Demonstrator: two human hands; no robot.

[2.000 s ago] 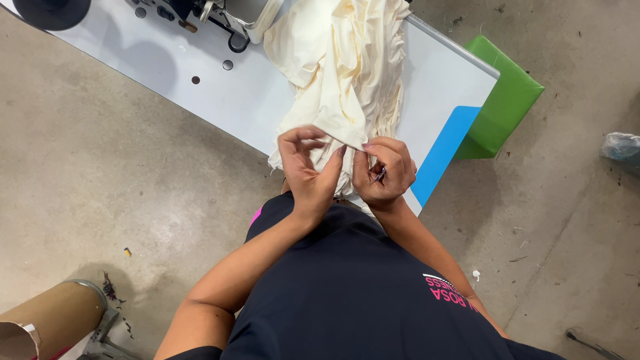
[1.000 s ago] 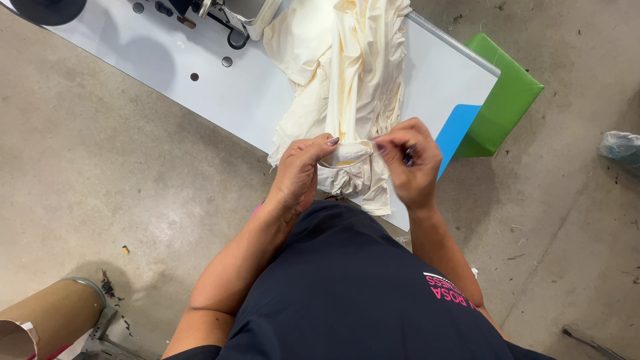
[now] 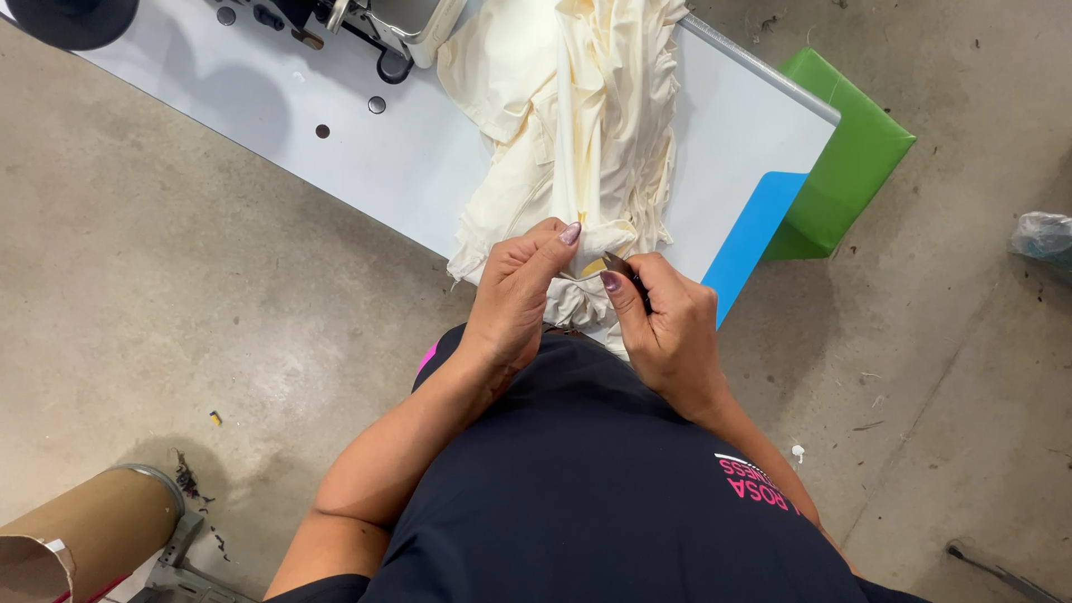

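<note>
Cream fabric [image 3: 536,134] lies bunched over the white tabletop [image 3: 394,167] and hangs down at its near edge in front of my body. My left hand [image 3: 523,289] pinches a fold of this fabric between thumb and fingers. In my right hand [image 3: 670,322] is a small dark metal tool, probably thread snippers [image 3: 624,272], with its pointed tip up against the fabric just right of my left fingertips. The rest of the tool is hidden in my palm.
Part of a sewing machine [image 3: 410,25] stands at the table's back left, near two small dark discs [image 3: 377,105]. A green box-like object [image 3: 854,159] is beside the right end, by a blue panel [image 3: 754,243]. A cardboard tube [image 3: 100,523] is at the lower left.
My right hand, raised off to the right of the fabric one second ago, has come down and in toward my left hand. The dark tool's tip now shows at the fabric.
</note>
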